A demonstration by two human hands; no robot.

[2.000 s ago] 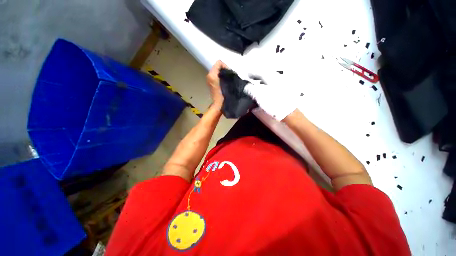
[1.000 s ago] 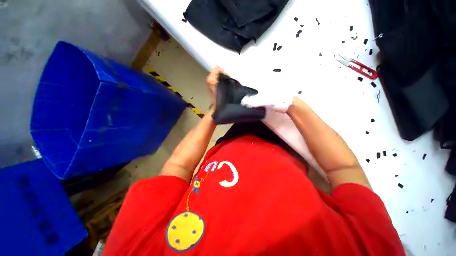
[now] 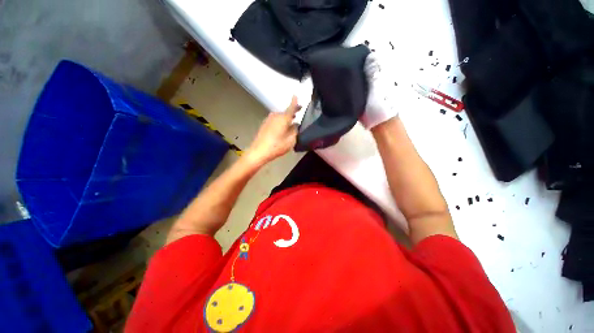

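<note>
A sewn black piece (image 3: 340, 88) is spread open above the table's near edge, its opening towards my left hand. My right hand (image 3: 379, 94), in a white glove, grips its right side; the fingers are partly hidden by the fabric. My bare left hand (image 3: 280, 131) is at the piece's lower left edge, with the index finger pointing up. Whether its fingers hold the fabric cannot be told. Flat black pieces (image 3: 286, 32) lie at the top, just beyond the held piece.
A large heap of black pieces (image 3: 521, 110) lies on the right of the white table (image 3: 417, 153). Red thread snips (image 3: 445, 99) lie beside it, among scattered black offcuts. A blue bin (image 3: 140, 153) stands on the floor at left, with another blue box (image 3: 39, 279) below it.
The black piece has been opened out and moved up and right with my gloved hand. My left hand, earlier behind the fabric, now shows at its left edge. The view has shifted slightly.
</note>
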